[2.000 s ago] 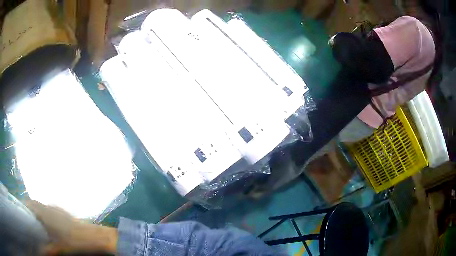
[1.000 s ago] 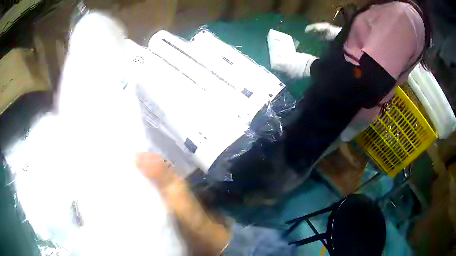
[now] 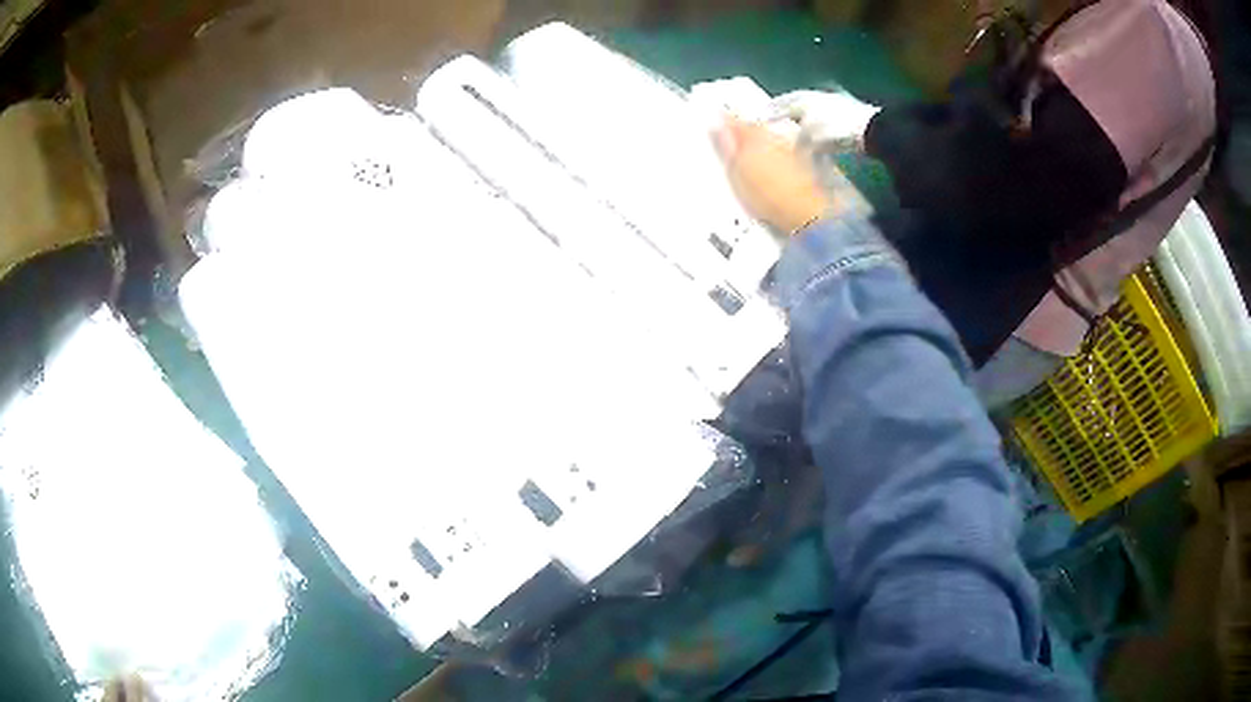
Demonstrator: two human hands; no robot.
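Note:
Bagged white units [image 3: 453, 343] lie side by side across the bench, with crinkled clear film at their near ends. Glare washes out much of their surface. My right hand [image 3: 775, 172] is bare and blurred, reaching to the far right side of the row beside a coworker's white-gloved hand [image 3: 830, 117]. A small white piece shows by its fingertips; whether I grip it is unclear. The stack of poly bags [image 3: 144, 507] glares at the left. Only a bit of my left hand [image 3: 126, 688] shows at the stack's near edge, cut off by the picture's bottom.
The coworker in pink and a dark apron [image 3: 1008, 192] stands at the right of the bench. A yellow crate [image 3: 1125, 405] and a long white unit [image 3: 1207, 309] are behind them. A brown carton [image 3: 48, 185] is at the far left.
The large white unit over the bag stack is gone from there, and the row now spreads wider to the left. My right hand has moved from the lower middle to the upper right.

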